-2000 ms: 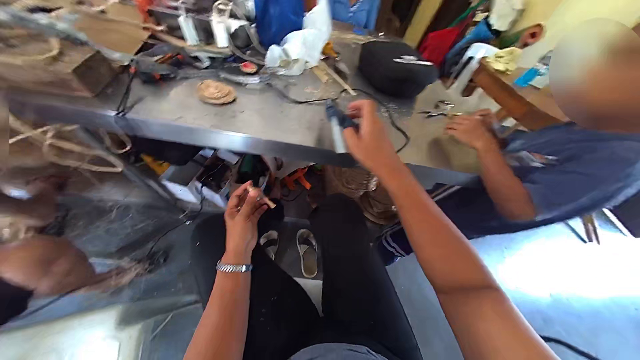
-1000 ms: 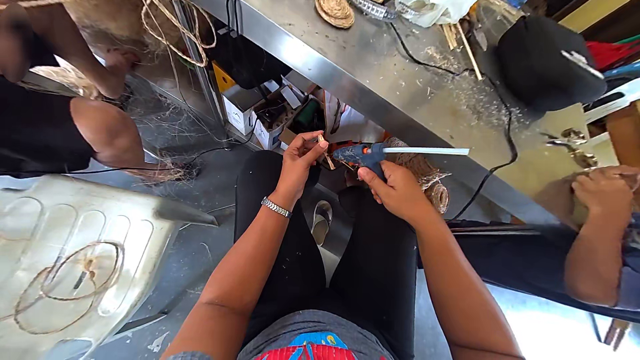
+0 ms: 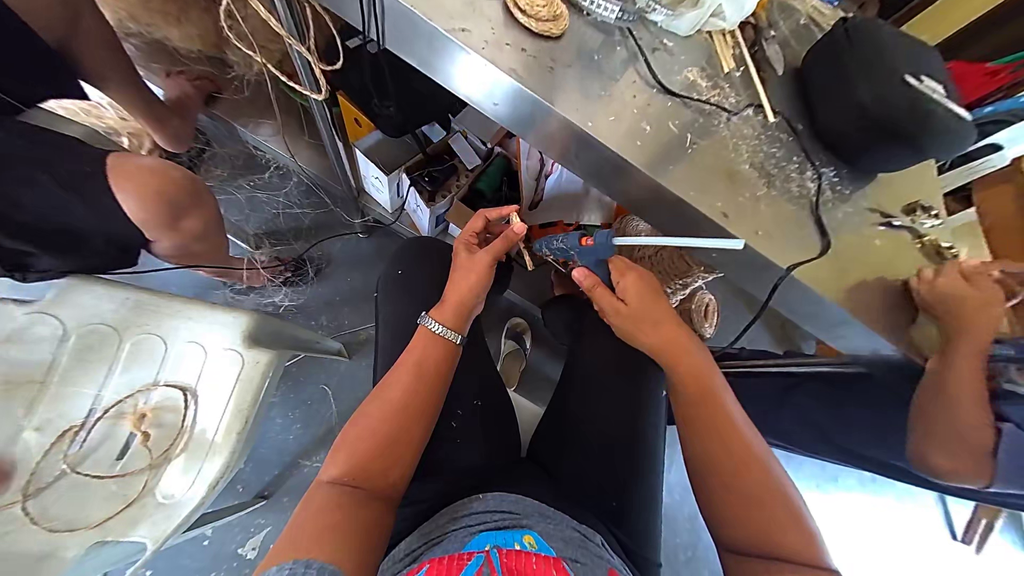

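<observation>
My left hand pinches a small strip of braided natural fiber above my lap. A blue hot glue gun is gripped in my right hand, its nozzle end close beside the strip. A long white glue stick juts from the back of the gun toward the right. Whether the nozzle touches the strip cannot be told. Behind the gun, rolls of woven fiber lie partly hidden below the table edge.
A metal table crosses ahead, bearing a coiled fiber disc, a black cord, thin sticks and a black cap. Boxes stand beneath. A plastic chair holds looped rope. A person's hands are at right; another person sits left.
My right hand has brought the glue gun from over the table down beside my left hand, where the strip is. The view has swung strongly since the oldest frame.
</observation>
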